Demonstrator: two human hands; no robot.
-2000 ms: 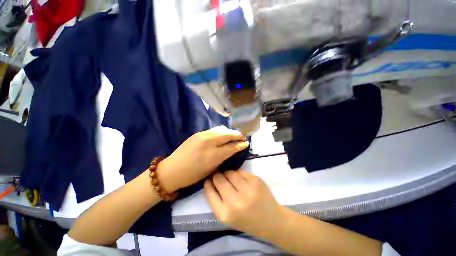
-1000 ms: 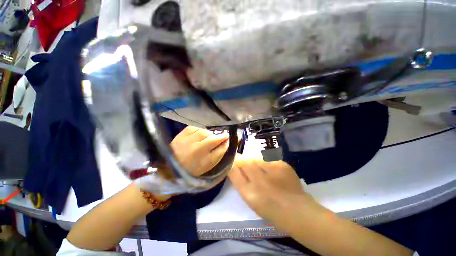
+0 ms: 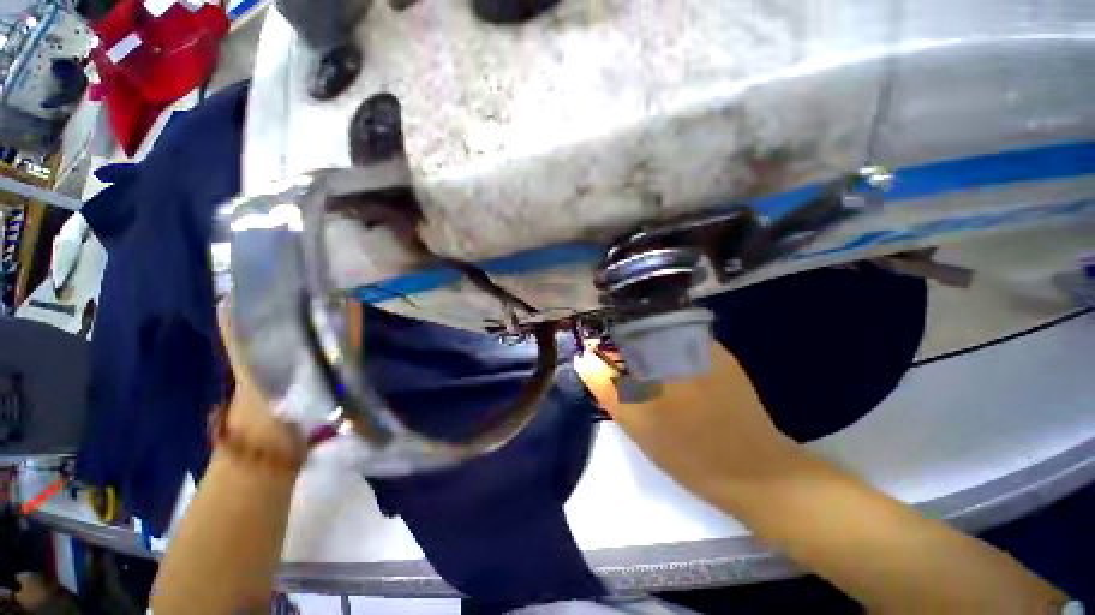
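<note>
A navy garment panel point(image 3: 498, 481) lies under the needle area and hangs over the table's front edge. The white sewing machine head point(image 3: 672, 108) with a blue stripe covers the upper view, and a chrome loop point(image 3: 270, 276) is close to the camera. My left hand point(image 3: 246, 372) is mostly hidden behind the chrome loop, left of the needle; its fingers cannot be made out. My right hand point(image 3: 642, 402) reaches in beside the needle area, its fingertips hidden under the head. A rounded navy piece point(image 3: 829, 348) lies right of the needle, partly under the head.
A navy heap point(image 3: 156, 324) lies on the left. Red cloth point(image 3: 150, 72) is at the upper left. A dark grey object point(image 3: 42, 384) stands at the left edge, with orange and yellow tools below it. The white table's curved front edge point(image 3: 672, 571) has a scale strip.
My left hand has moved left, away from the needle. My right hand has moved further under the head. More of the panel shows between them. The view has shifted, with the chrome loop now in front.
</note>
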